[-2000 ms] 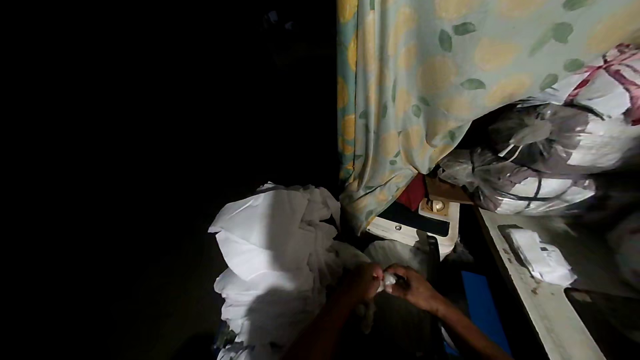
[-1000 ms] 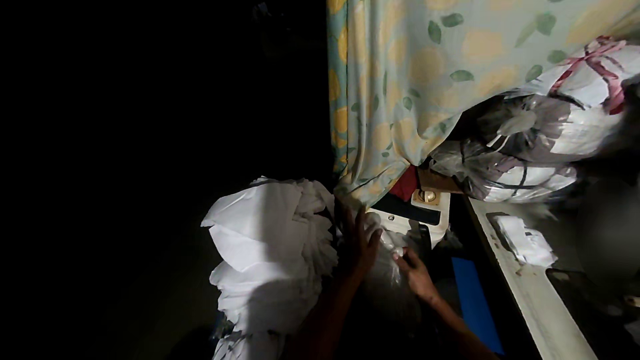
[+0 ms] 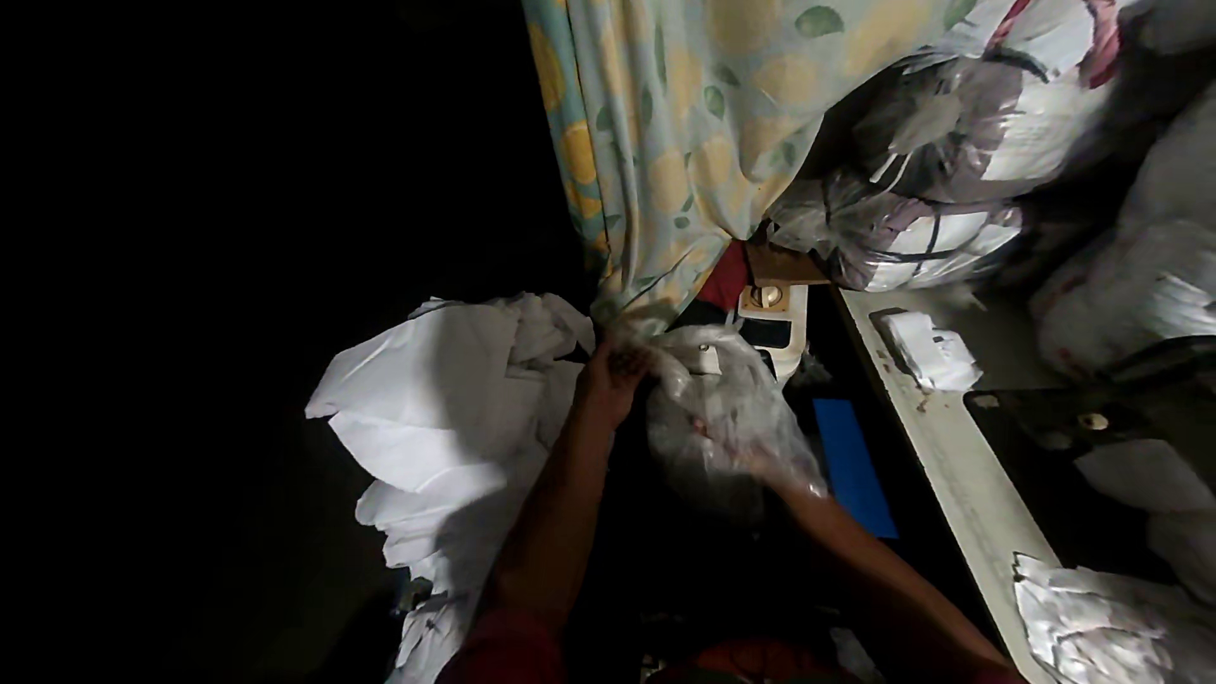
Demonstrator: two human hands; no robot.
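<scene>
A clear plastic bag point(image 3: 717, 408) hangs spread out between my two hands. My left hand point(image 3: 622, 366) is closed on the bag's upper left edge, beside the lower end of the lemon-print curtain point(image 3: 693, 142). My right hand point(image 3: 731, 451) is inside the bag, seen blurred through the film, its fingers hard to make out. To the left of my left forearm stands a tall stack of white cloth or paper pieces point(image 3: 418, 389). Behind the bag is a cream-coloured machine or box with a dial point(image 3: 766, 297).
Filled, tied plastic bags point(image 3: 931, 233) lie at the upper right. A worktable edge point(image 3: 936, 442) runs down the right side, bearing a folded white bundle point(image 3: 931, 351) and crumpled white material point(image 3: 1092, 617). A blue strip point(image 3: 855, 465) lies left of it. The far left is dark.
The bag, bunched between my fingers two seconds ago, is now opened wide. My right hand has gone into it, while my left hand has moved up to its edge.
</scene>
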